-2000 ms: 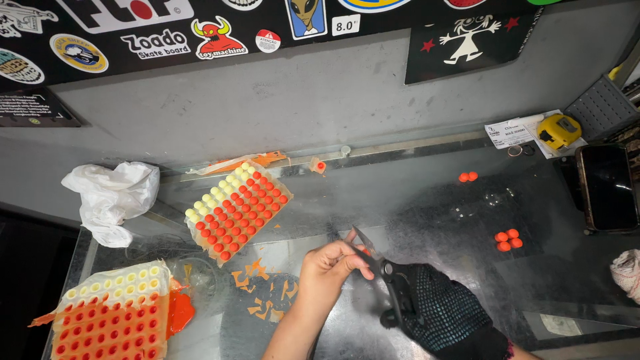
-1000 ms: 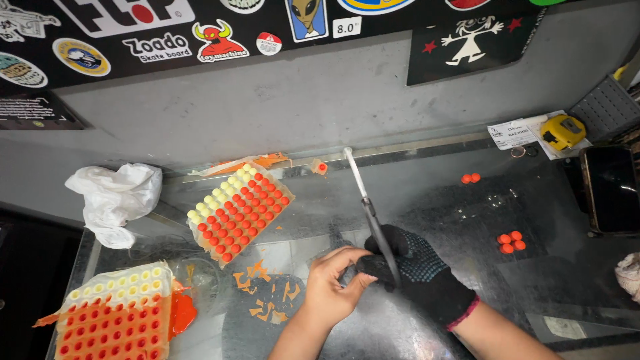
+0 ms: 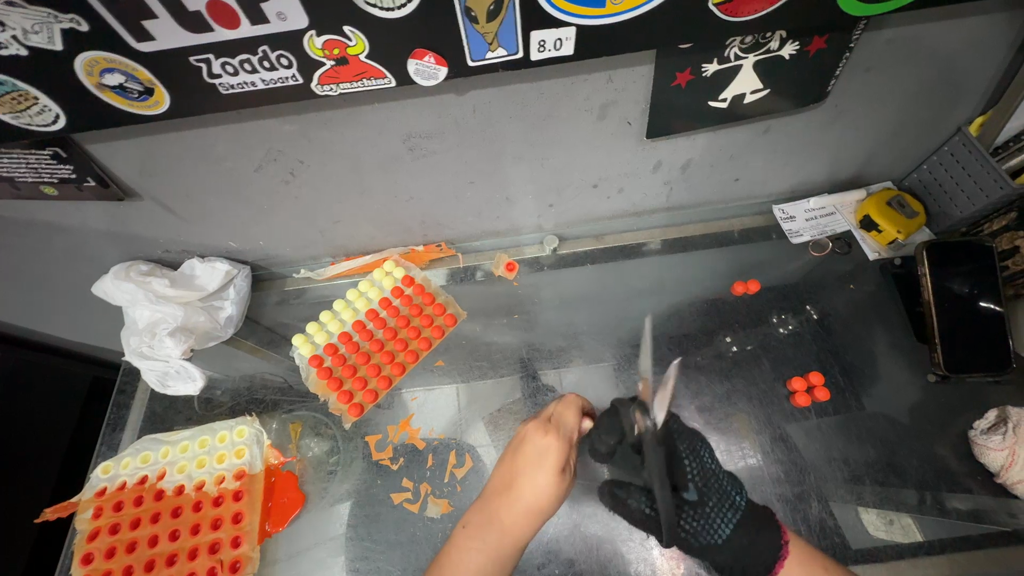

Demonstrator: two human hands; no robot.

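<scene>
My right hand point(image 3: 688, 480), in a black glove with blue dots, holds a pair of scissors point(image 3: 654, 384) whose blades point up and stand apart. My bare left hand point(image 3: 552, 440) is close beside it, fingers curled with the tips together; whether something small is pinched there is hidden. Orange scraps point(image 3: 416, 456) lie on the glass tabletop left of my left hand. Beyond them is a molded sheet with rows of red and pale yellow round knobs point(image 3: 380, 336). A second sheet with red and cream hollows point(image 3: 168, 512) lies at the lower left.
Small red pieces point(image 3: 808, 390) sit at the right, with two more red pieces point(image 3: 745, 287) farther back. A phone point(image 3: 968, 308), a yellow tape measure point(image 3: 890, 216) and papers point(image 3: 812, 218) lie at the right edge. A white plastic bag point(image 3: 180, 316) is at the left.
The scissors' blades were together one second ago and now stand apart. My left hand has shifted slightly and turned, its fingers now more curled.
</scene>
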